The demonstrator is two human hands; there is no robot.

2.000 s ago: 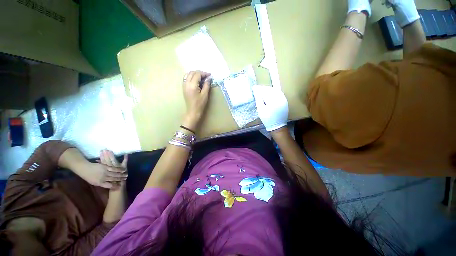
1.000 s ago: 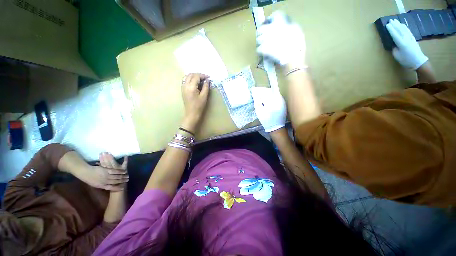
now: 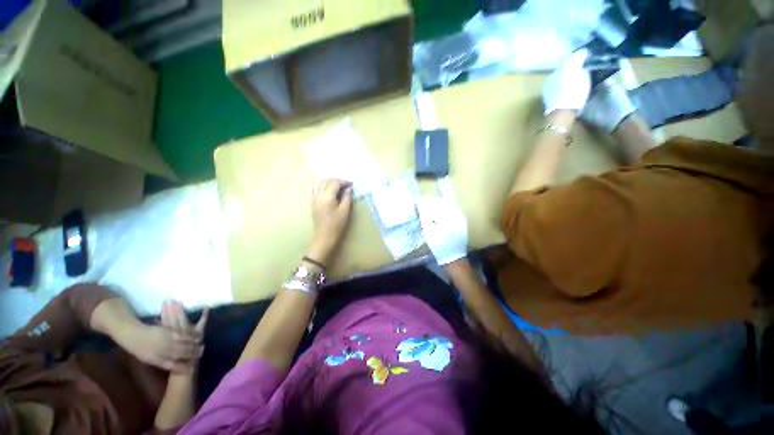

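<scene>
A silvery bubble bag (image 3: 395, 217) lies on the tan cardboard sheet (image 3: 272, 195) between my hands. My bare left hand (image 3: 332, 204) is at its left edge, fingers curled, with the bag's edge at the fingertips. My white-gloved right hand (image 3: 443, 228) rests at its right edge; its fingertips are too blurred to show whether they grip. A second pale bag (image 3: 344, 155) lies flat just beyond my left hand. A black product box (image 3: 431, 153) lies just beyond my right hand, over the pale tape strip.
An open small carton (image 3: 327, 72) stands behind the work. A larger carton (image 3: 93, 102) is at far left. On the right, a neighbour's gloved hands (image 3: 586, 98) hold something dark near a row of black boxes (image 3: 683, 95). Another person's clasped hands (image 3: 176, 338) are at lower left.
The view has tilted upward, showing more of the bench's back. The neighbour's hand has moved back right from beside my right hand, and a black box now lies there. My hands keep their places.
</scene>
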